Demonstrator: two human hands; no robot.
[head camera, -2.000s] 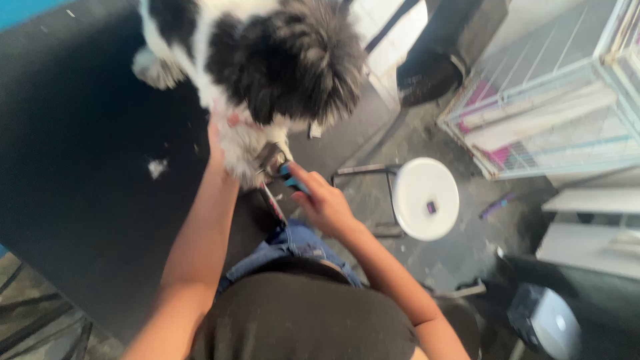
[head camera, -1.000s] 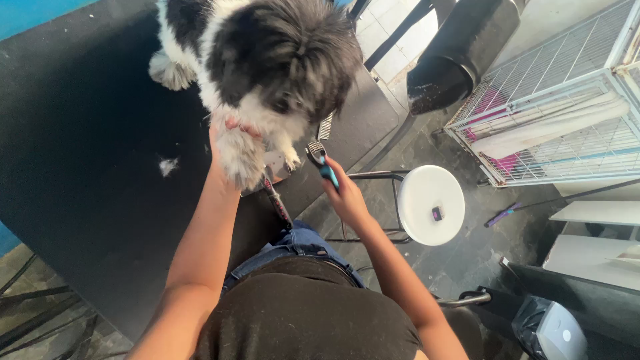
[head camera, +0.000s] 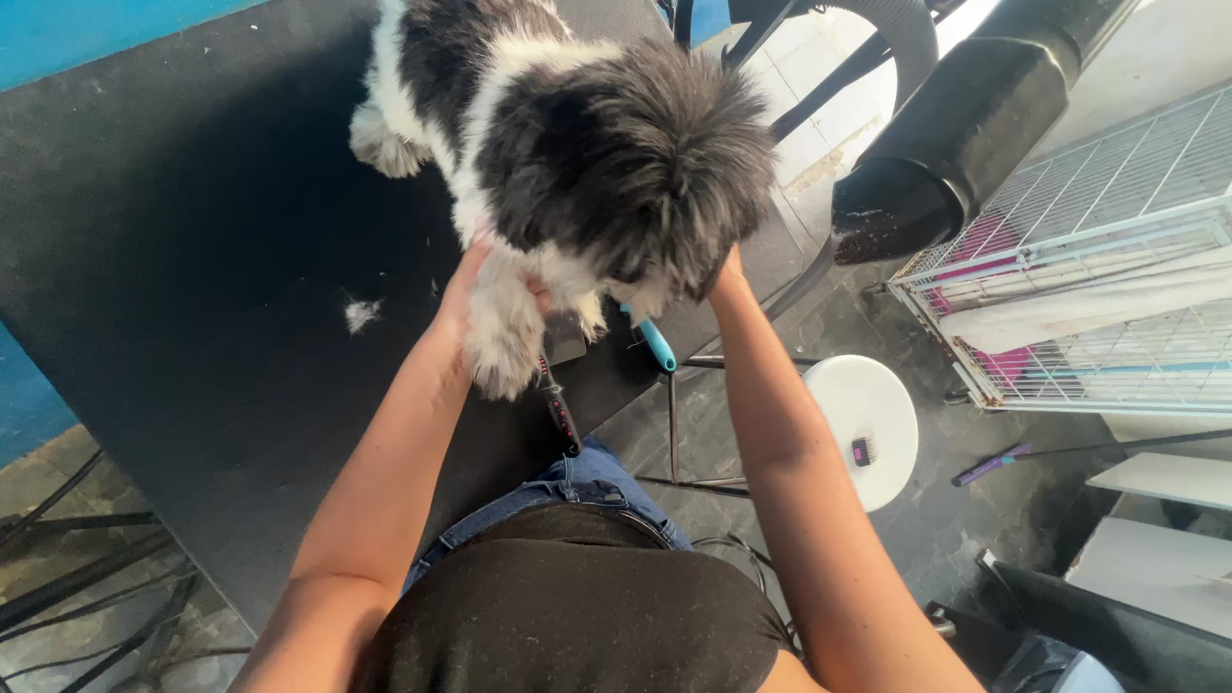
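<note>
A black-and-white, long-haired dog (head camera: 626, 164) stands on the black table (head camera: 241, 404), its head toward me. My left hand (head camera: 467, 279) is around the upper part of one front leg, fingers partly covered by fur. The shaggy forepaw (head camera: 503, 337) hangs beside my wrist. My right hand is hidden behind the dog's head; only the wrist shows, so its grip cannot be told. A tool with a turquoise handle (head camera: 655, 344) lies at the table edge below the dog's chin. Nearer me lies a black handle with red dots (head camera: 561, 416), its far end partly hidden.
A tuft of white fur (head camera: 361, 314) lies on the table. To the right are a round white stool (head camera: 871, 481) with a small clipper comb (head camera: 863, 451) on it, a white wire cage (head camera: 1107, 260) and a large black tube (head camera: 953, 135). A purple-handled thing (head camera: 991, 464) lies on the floor.
My right hand held the turquoise-handled tool in front of the dog; the tool now lies on the table, let go. That hand has moved up behind the dog's head. My left hand stays at the front leg.
</note>
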